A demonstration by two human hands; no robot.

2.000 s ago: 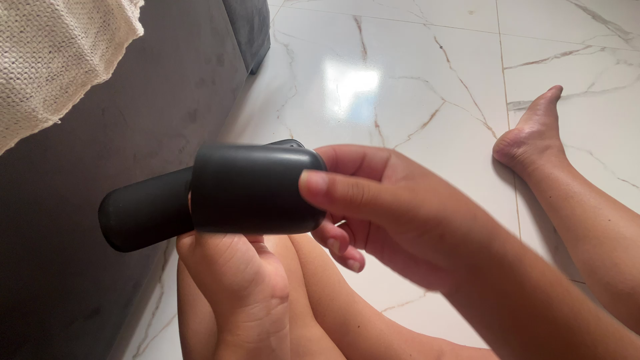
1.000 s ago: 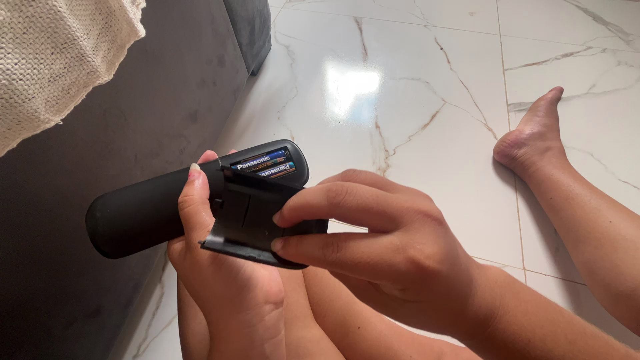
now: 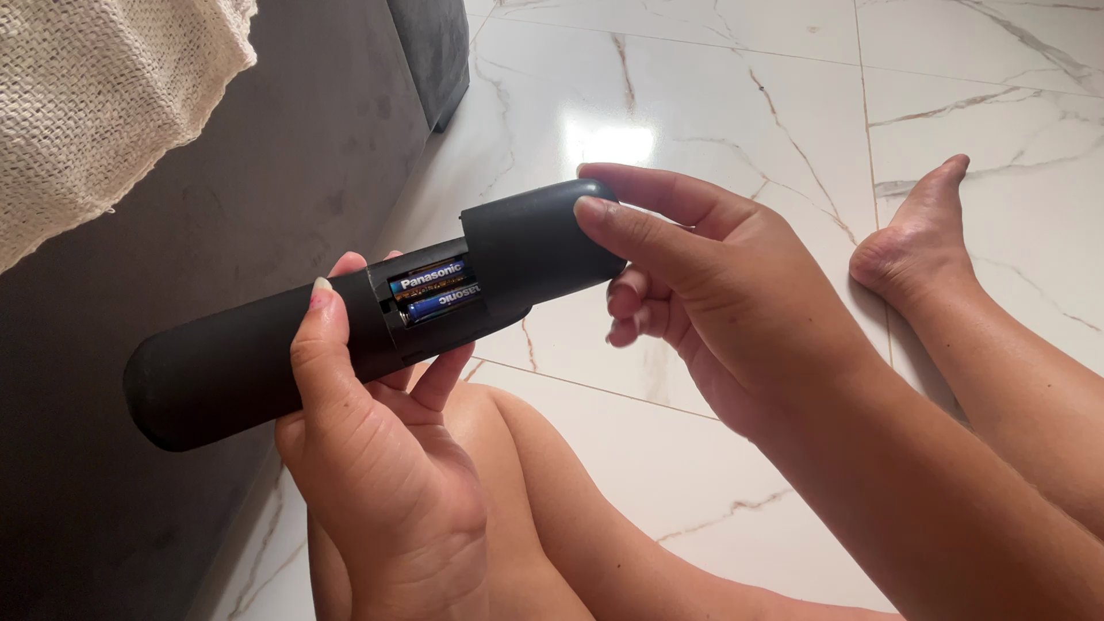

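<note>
My left hand (image 3: 388, 466) holds a black remote control (image 3: 233, 354), its thumb on the back and fingers beneath. Two blue Panasonic batteries (image 3: 431, 278) lie side by side in its uncovered battery compartment. Between the thumb and fingers of my right hand (image 3: 733, 276) is the black battery cover (image 3: 539, 241), outer face up. The cover lies over the remote's right end, slightly tilted to it, and hides the right part of the batteries. Whether the two touch all along is not clear.
A dark grey upholstered piece of furniture (image 3: 285, 147) stands at the left, with a cream woven throw (image 3: 112, 95) over it. Below is a white marble-look tiled floor (image 3: 690, 112). My bare legs (image 3: 535, 500) and one foot (image 3: 918, 224) are in view.
A second ago the cover was turned with its inner side showing, below the compartment; now its outer face is up and it lies over the remote's right end.
</note>
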